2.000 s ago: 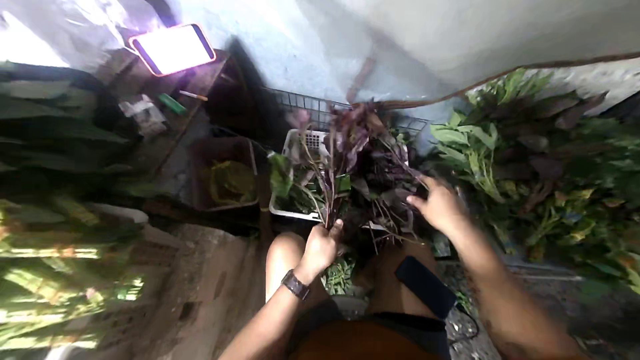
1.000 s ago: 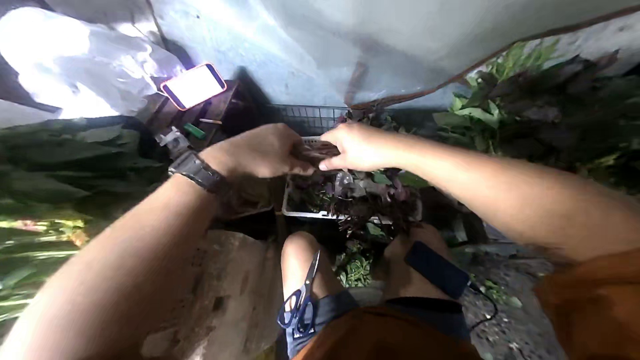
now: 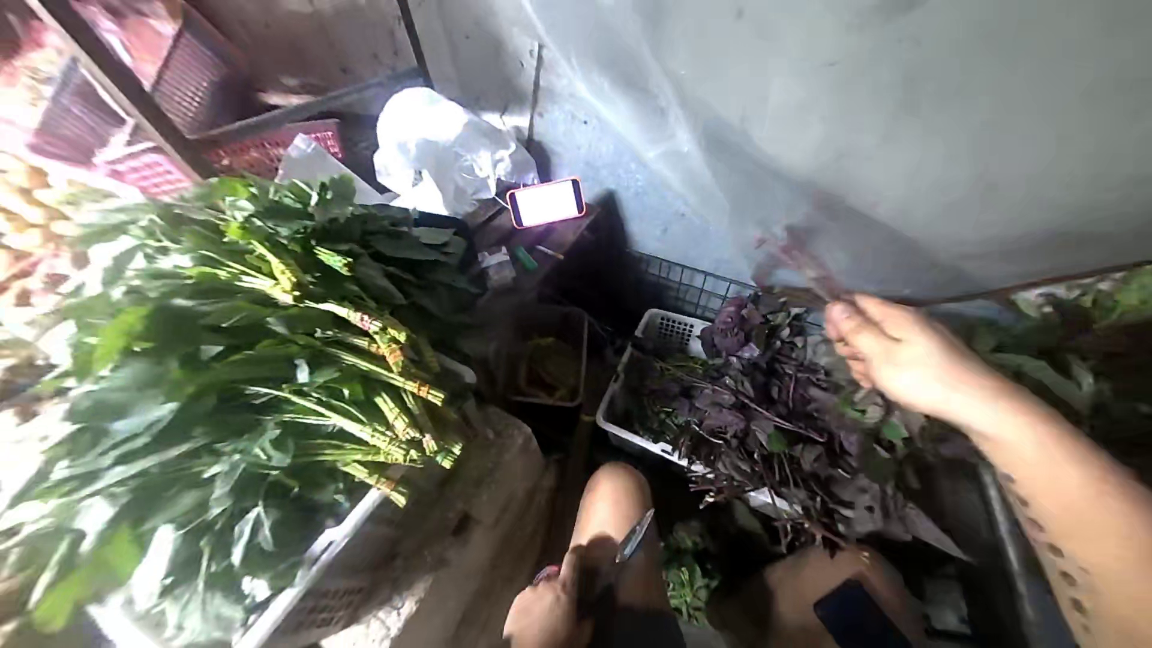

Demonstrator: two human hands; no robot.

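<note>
My left hand [image 3: 558, 605] is at my left thigh, closed around the handle end of the scissors [image 3: 634, 536], with the blades pointing up past the knee. My right hand [image 3: 882, 351] is raised at the right of the basket and grips a bunch of purple stems [image 3: 805, 261]. The cut ends point up and left, blurred; its leaves appear to hang below the hand. Beneath it, a white plastic basket [image 3: 634, 439] holds a heap of purple-leaved stalks [image 3: 765, 396], some overhanging its front rim.
Bundled leafy greens [image 3: 270, 360] are piled on a white crate [image 3: 315, 576] at left. A lit phone [image 3: 546, 202] stands on a small wooden stand beside a white plastic bag [image 3: 445, 148]. A dark bin [image 3: 549, 400] sits left of the basket. A dark phone [image 3: 864, 616] lies on my right thigh.
My hands were together above the basket one second ago. The left has moved down to the thigh and taken hold of the scissors lying there; the right still holds stems. The view has swung left.
</note>
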